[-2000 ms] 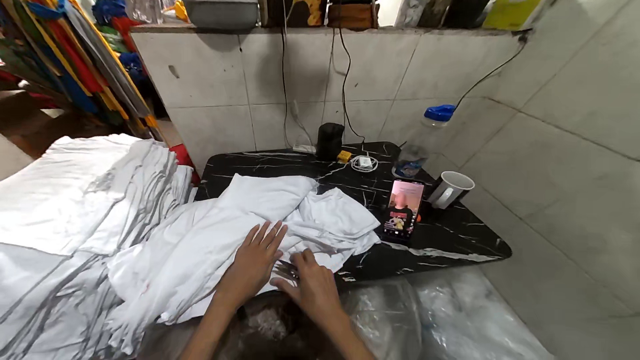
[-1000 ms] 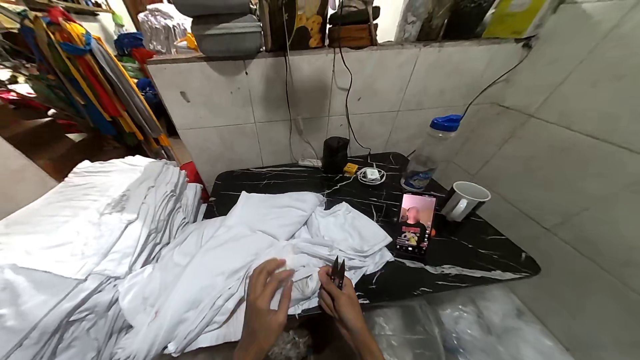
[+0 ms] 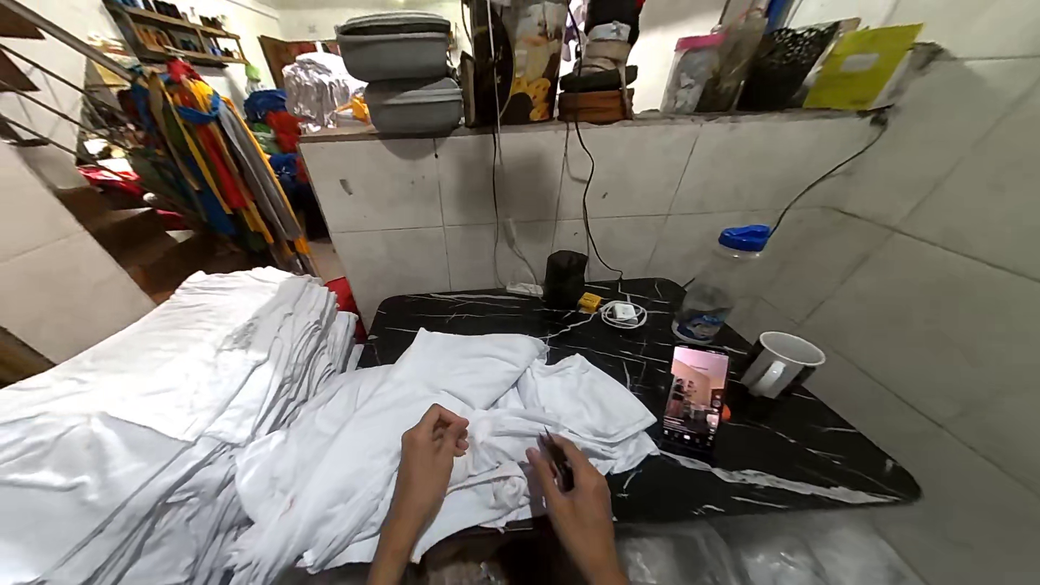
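A white garment [image 3: 479, 382] lies rumpled across the black marble-patterned table [image 3: 780, 463]. Over its near part is my left hand [image 3: 435, 447], fingers curled; whether it pinches any cloth I cannot tell. My right hand [image 3: 573, 479] holds small dark thread snips [image 3: 556, 459], tips pointing up and away, just above the garment's near right part. At the left, a tall stack of folded white cloth [image 3: 219, 349] meets the garment's left side.
On the table stand a lit smartphone [image 3: 696, 394], a white mug [image 3: 784, 361], a plastic bottle with blue lid [image 3: 705, 301], a black cylindrical object [image 3: 565, 279] and a coiled white cable [image 3: 623, 314]. Plastic bags [image 3: 731, 552] lie below the near edge. Tiled walls [image 3: 617, 179] bound the back and right.
Both hands have lifted off the garment since two seconds ago, and the left fingers have curled in. The snips have stayed in my right hand. The view has tilted up.
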